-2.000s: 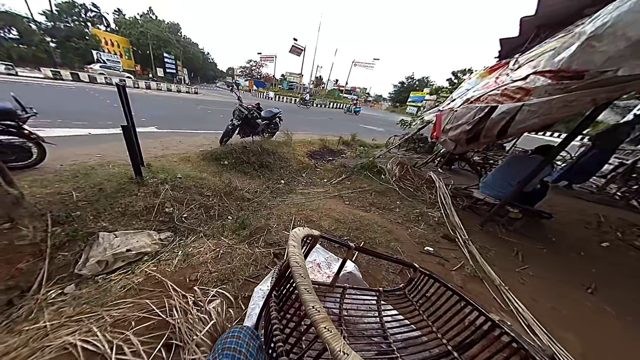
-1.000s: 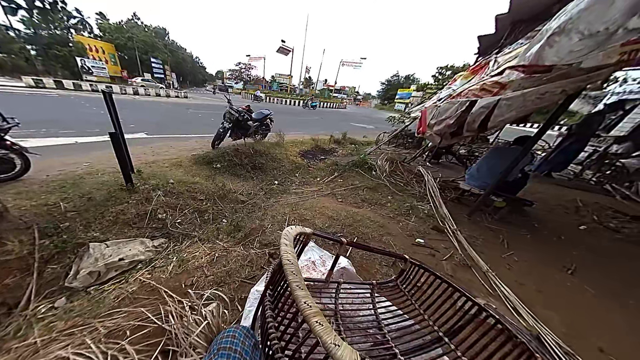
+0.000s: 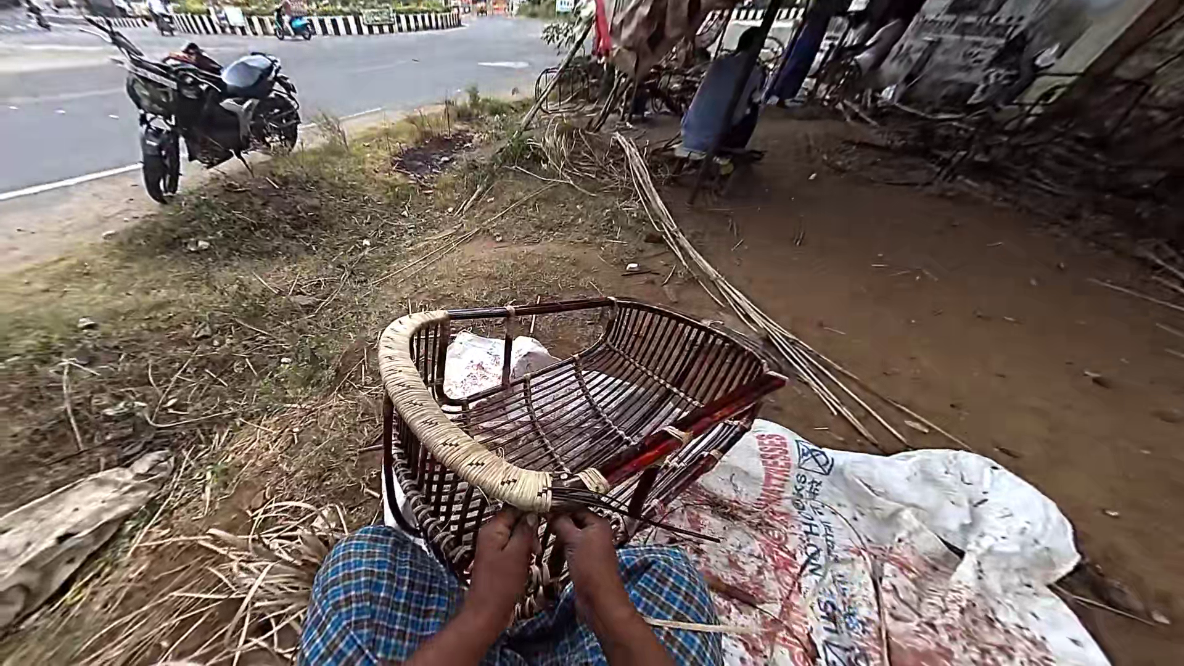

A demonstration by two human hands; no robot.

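Note:
A dark brown cane basket-like frame (image 3: 592, 398) with slatted sides stands tilted at my knees. Pale cane strip is wound thickly around its near left rim (image 3: 421, 407), with small dark marks in the winding. Just under the end of that winding is my left hand (image 3: 504, 541), fingers closed at the rim. Beside it my right hand (image 3: 583, 536) grips near the same spot, below a bundle of thin dark strands (image 3: 638, 520) that stick out to the right. Both hands' fingertips are partly hidden, so the exact piece pinched cannot be told.
A stained white woven sack (image 3: 925, 518) with printing lies at the right. Long cane strips (image 3: 703, 268) stretch across the bare soil. Loose pale strips (image 3: 250, 573) and a crumpled dirty cloth or sack (image 3: 74, 527) lie at the left. A motorcycle (image 3: 217, 111) is parked by the road.
The view has swung down and to the right. Both hands, out of view before, are now at the wrapped rim of the cane frame.

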